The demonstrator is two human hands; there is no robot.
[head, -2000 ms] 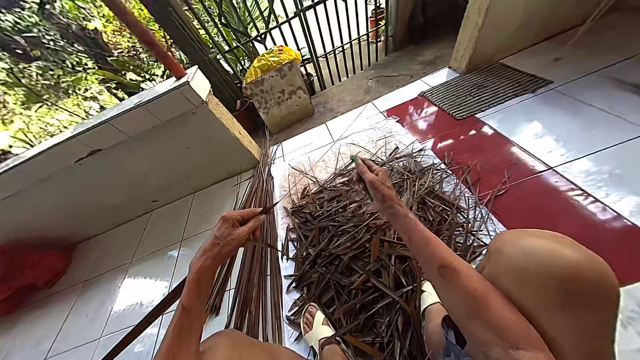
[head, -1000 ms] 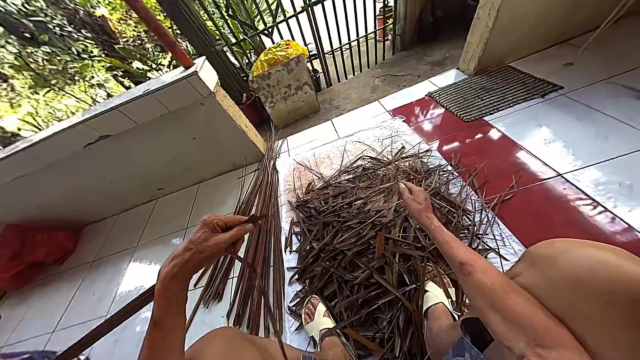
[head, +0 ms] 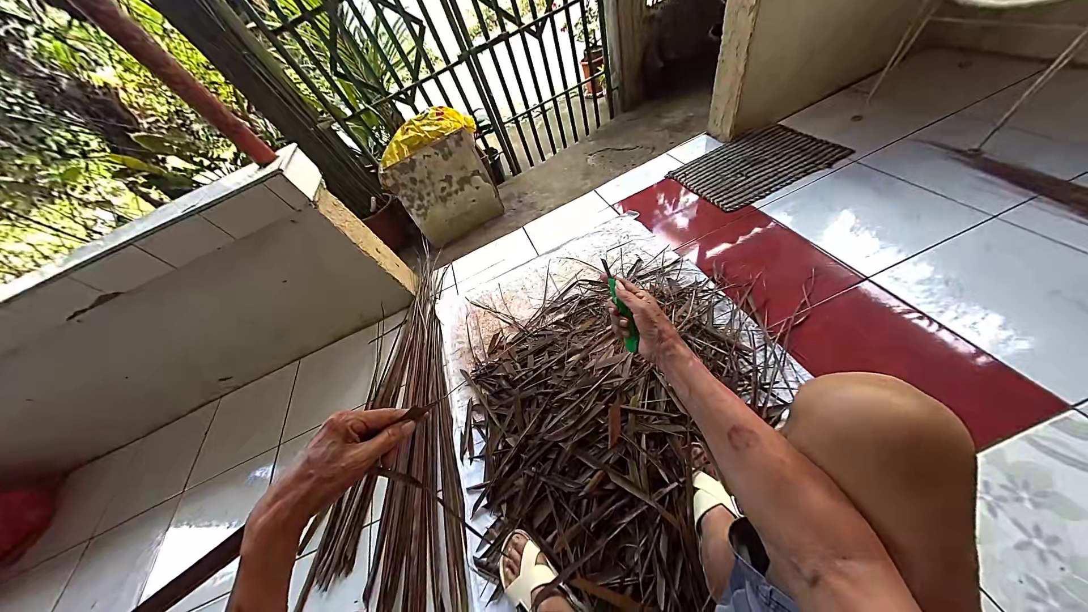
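Note:
My right hand (head: pixel 643 321) is closed around the green handle of a small knife (head: pixel 631 327), its dark blade pointing up, above a heap of dry brown leaf strips (head: pixel 586 442). Between the thumb and fingers of my left hand (head: pixel 348 446) is a dried brown palm leaf (head: pixel 415 414); a long dark strip runs back under that wrist. Just right of my left hand, a bundle of long thin leaf ribs (head: pixel 421 510) lies on the tiles. Under the heap is a whitish sheet (head: pixel 484 310).
My sandalled feet (head: pixel 529 571) are at the heap's near edge. A low wall (head: pixel 195 314) stands left, with a red thing (head: pixel 25 518) beside it. Ahead are a concrete block with a yellow plastic cover (head: pixel 442 183) and a metal gate (head: pixel 510 76). A ribbed mat (head: pixel 759 166) lies at the right.
My right hand has moved over the heap, and the green handle shows more plainly now than a second ago. My left hand still holds leaf beside the bundle.

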